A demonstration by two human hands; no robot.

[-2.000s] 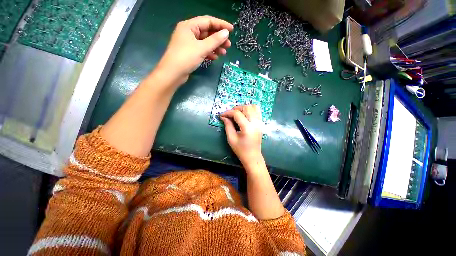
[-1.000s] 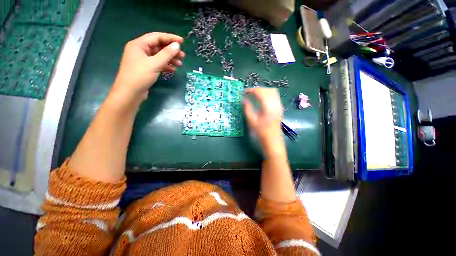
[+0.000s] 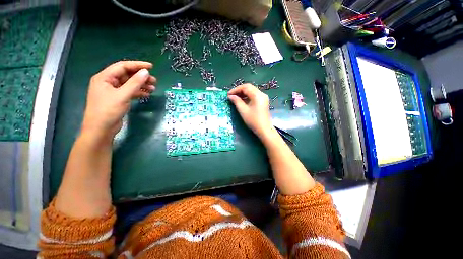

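Observation:
A green circuit board (image 3: 200, 121) lies flat on the dark green benchtop, with white glare across its middle. My right hand (image 3: 251, 106) is at the board's upper right corner, thumb and forefinger pinched together; whether a part is between them is too small to tell. My left hand (image 3: 114, 96) hovers left of the board, fingers curled with thumb near the forefinger; what it may hold is hidden. A few small components (image 3: 144, 99) lie just below its fingertips. Small groups of components (image 3: 267, 84) lie beyond my right hand.
A wide component heap (image 3: 218, 43) lies at the back, beside a white slip (image 3: 266, 48). Dark tweezers (image 3: 285, 135) lie right of my wrist, near a pink lump (image 3: 298, 100). A blue-framed holder (image 3: 373, 146) stands right. A pale-edged tray (image 3: 46, 106) with green boards is left.
My right hand has moved from the board's lower part, past its right side, to its upper right corner. The view has shifted, and my left hand stays raised left of the board.

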